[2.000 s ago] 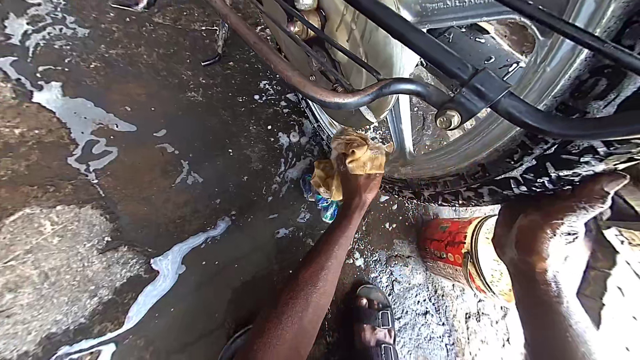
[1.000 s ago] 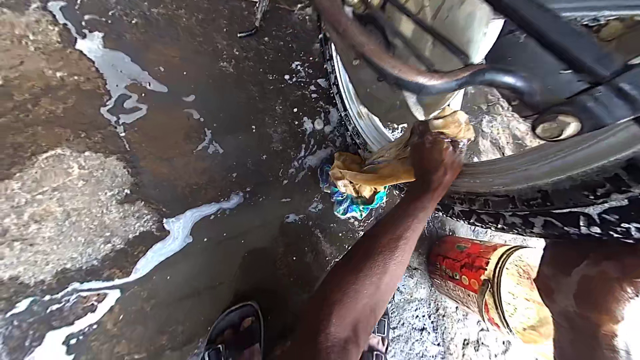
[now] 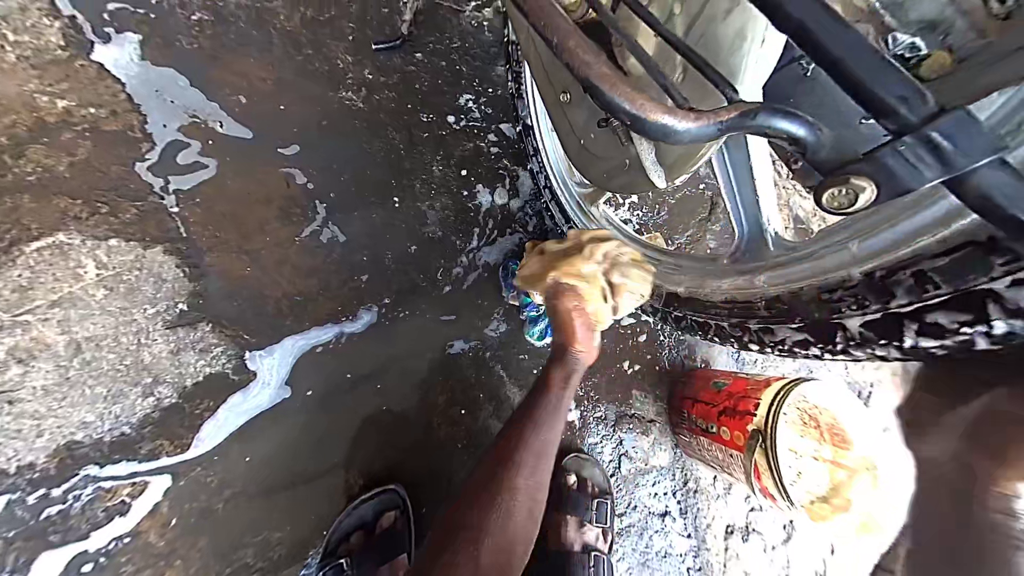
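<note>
My left hand (image 3: 574, 320) is closed on a wet, tan cloth (image 3: 592, 272), held against or right beside the rim (image 3: 696, 276) of a spoked metal motorcycle wheel. White suds streak the knobbly black tire (image 3: 832, 332). Just left of the cloth, a shiny blue-green crumpled thing (image 3: 534, 316) lies on the wet ground, partly hidden. At the right edge is a blurred brown shape (image 3: 960, 456), seemingly my right arm; its fingers cannot be made out.
A red metal can with a wire handle (image 3: 720, 424) lies or leans below the tire. A bent metal tube (image 3: 624, 96) and black frame bars cross over the wheel. Soapy water (image 3: 272, 372) runs over the dark ground. My sandaled feet (image 3: 580, 512) stand at the bottom.
My left hand, with the cloth, has moved off the inner part of the rim, down toward the tire and the blue-green thing. My right hand, visible earlier, is now a blur at the edge.
</note>
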